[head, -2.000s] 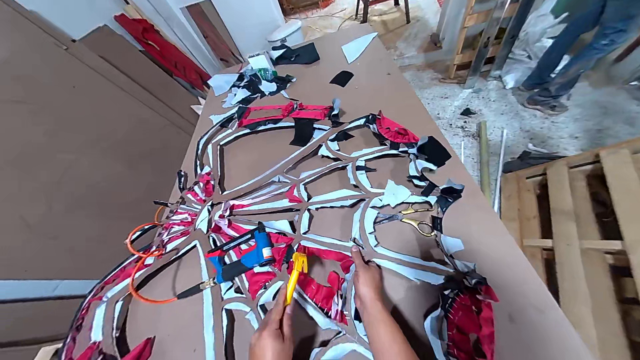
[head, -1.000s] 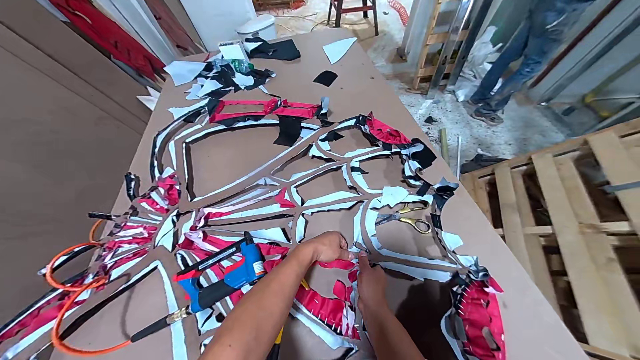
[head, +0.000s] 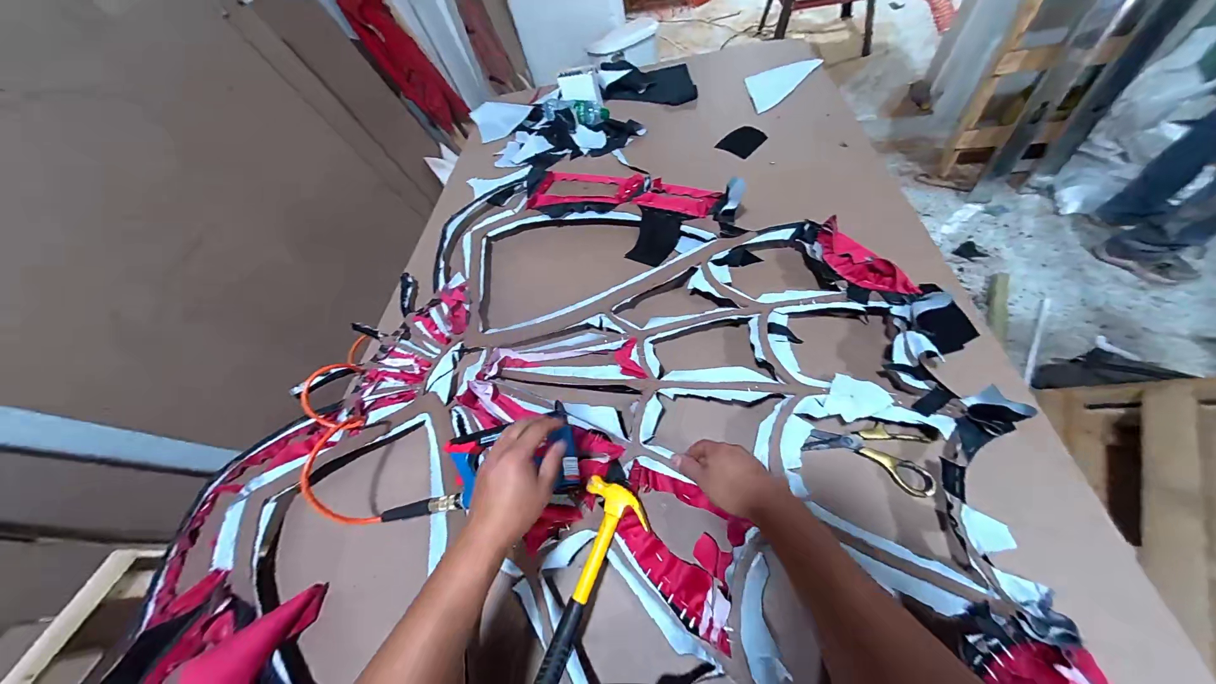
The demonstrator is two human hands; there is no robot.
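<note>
A frame of curved, web-like strips (head: 722,383), edged with white, black and red fabric (head: 665,565), lies across the brown table. My left hand (head: 518,470) is on a blue and black pneumatic stapler (head: 570,461), fingers over its body; an orange air hose (head: 304,475) runs from its back end. My right hand (head: 727,475) touches the fabric-edged frame with its fingertips, right of the stapler. Between my forearms a yellow claw hammer (head: 594,560) with a black grip lies on the frame. Gold-handled scissors (head: 879,456) rest to the right of my right hand.
Fabric scraps (head: 570,133) are heaped at the table's far end, near a black scrap (head: 741,142) and a white scrap (head: 783,84). A wooden pallet (head: 1168,456) stands right of the table. Beyond it, a person's legs (head: 1159,190) show at the right edge.
My left hand has moved from beside my right hand onto the stapler. Two seconds ago it held the yellow hammer, which now lies on the frame.
</note>
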